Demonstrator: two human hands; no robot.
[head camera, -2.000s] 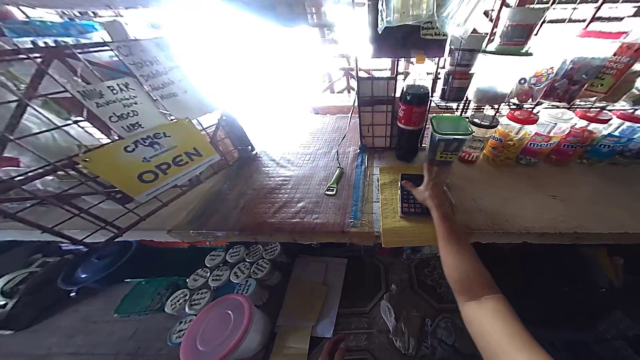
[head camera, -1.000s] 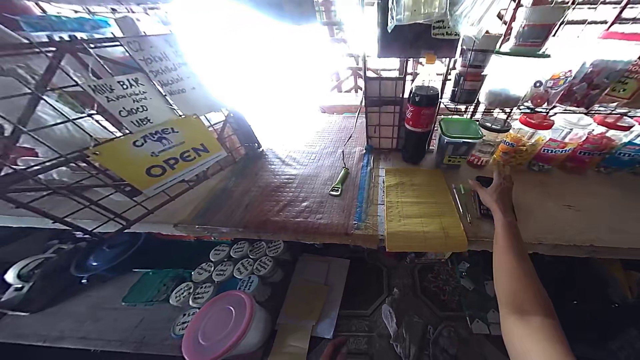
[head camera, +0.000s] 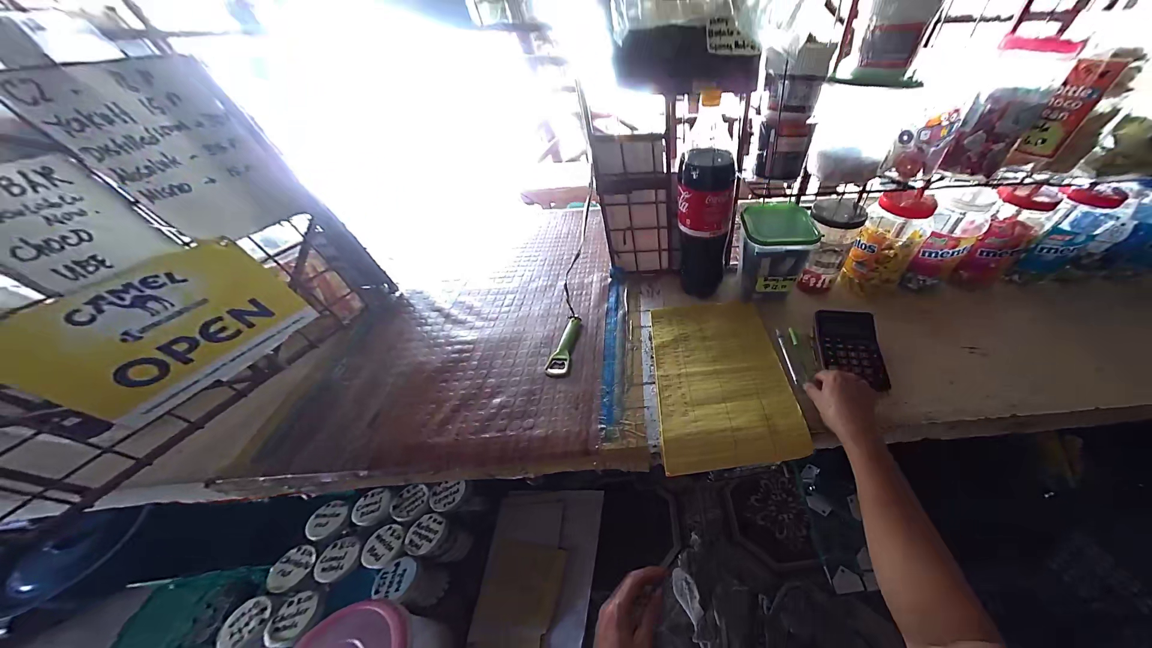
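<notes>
My right hand (head camera: 844, 402) is at the counter, its fingers at the lower end of two pens (head camera: 796, 358) and beside the near edge of a black calculator (head camera: 850, 349); whether it grips a pen is unclear. Left of the pens lies a sheet of yellow paper (head camera: 729, 387), its near end over the counter's edge. My left hand (head camera: 633, 607) is low at the bottom of the view, below the counter, fingers curled; its palm is hidden. A bottle opener with a green handle (head camera: 564, 347) lies on the counter's brown mat, tied to a cord.
Behind the paper stand a cola bottle (head camera: 706, 216), a green-lidded container (head camera: 779, 252) and several candy jars (head camera: 886, 243). A wire grille with a yellow sign (head camera: 153, 333) is at left. Below the counter are lidded white jars (head camera: 337, 558), a pink-lidded tub (head camera: 355, 627) and cardboard (head camera: 517, 576).
The calculator, on the yellow paper in the oldest frame, now lies right of it, beyond the pens. My right hand has moved from the calculator to the pens' lower end.
</notes>
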